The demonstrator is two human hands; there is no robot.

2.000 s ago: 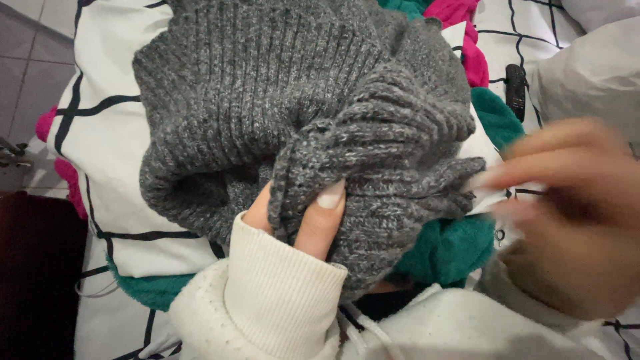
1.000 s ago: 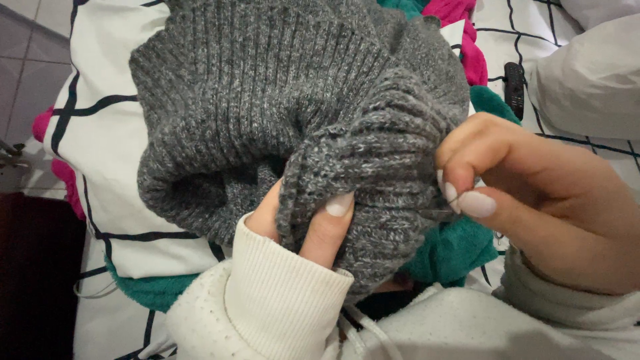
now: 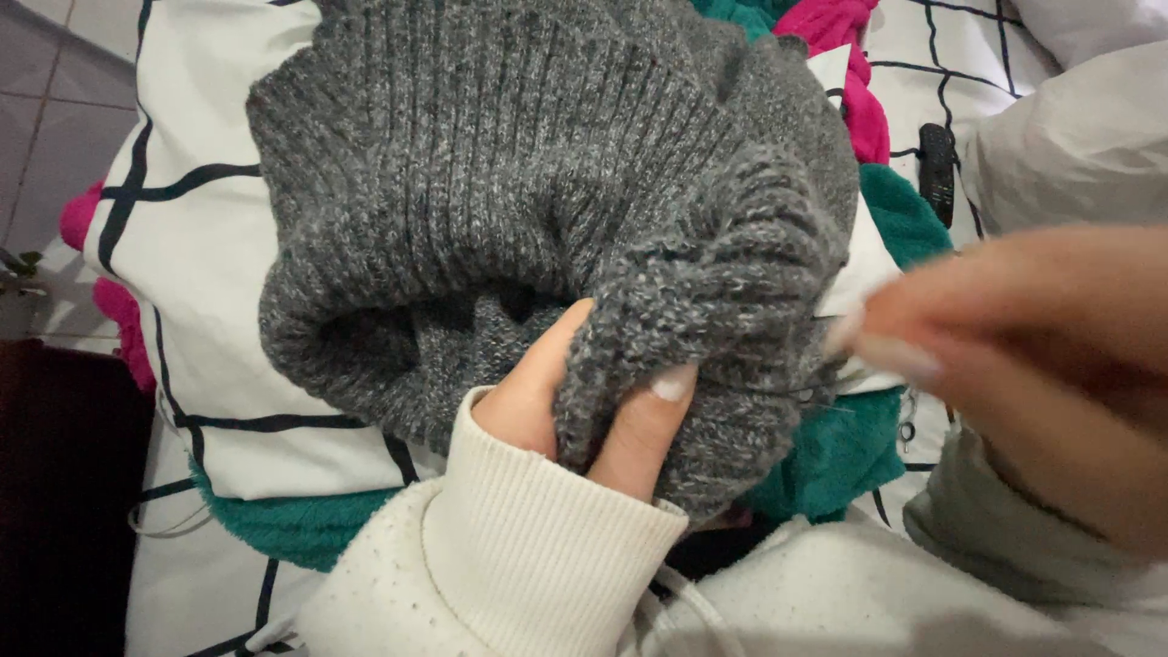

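A grey ribbed knit garment [image 3: 511, 155] lies bunched across the middle of the head view, with a fold opening at its lower left. My left hand [image 3: 593, 401] grips a folded edge of the knit, thumb on top and a finger behind. My right hand [image 3: 1013, 356], blurred, is just right of the garment with thumb and index finger pinched together. A small part of the knit near the fingertips is drawn out to a point. Whether a needle or thread is between those fingertips is too blurred to tell.
Under the garment is a white cloth with black lines [image 3: 219, 301], over teal plush fabric [image 3: 301, 529] and pink fabric [image 3: 826, 18]. A black object [image 3: 935, 173] lies at the upper right beside a white pillow or bedding [image 3: 1077, 137]. Floor tiles [image 3: 64, 128] show at the far left.
My right hand was close against the knit's right side one second ago and has since moved away to the right. My left hand keeps its hold on the fold.
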